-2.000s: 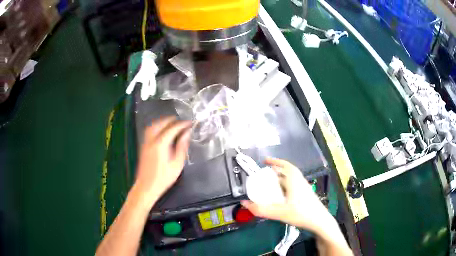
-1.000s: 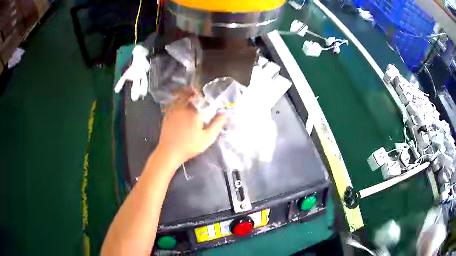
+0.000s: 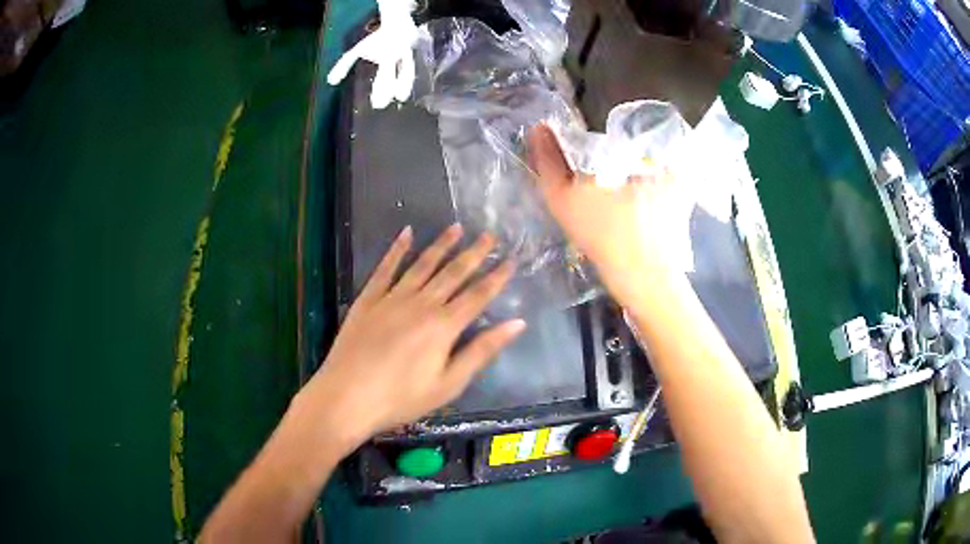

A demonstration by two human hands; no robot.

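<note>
The crinkled clear plastic film [image 3: 495, 159] lies over the black machine base [image 3: 399, 191], below the dark press head [image 3: 638, 64]. My left hand [image 3: 425, 324] is bare, its fingers spread, over the front left of the base near the film's edge. It holds nothing that I can see. My right hand [image 3: 596, 218] reaches in at the film below the press head. Its thumb lies against the film, and its other fingers are lost in glare, so its grip cannot be told. A thin white cord end [image 3: 625, 459] hangs over the base's front edge by the red button [image 3: 594, 440].
A green button [image 3: 420, 461] is at the front left corner. A limp white glove [image 3: 388, 58] lies at the left rear. On the right is the green conveyor belt [image 3: 824, 202] with a white divider bar [image 3: 872, 390], piled adapters [image 3: 925, 244] and a blue crate [image 3: 904, 80].
The view has shifted, so the machine sits further up and right. My left hand has come off the film towards the front left. My right hand has come from the conveyor side to the film.
</note>
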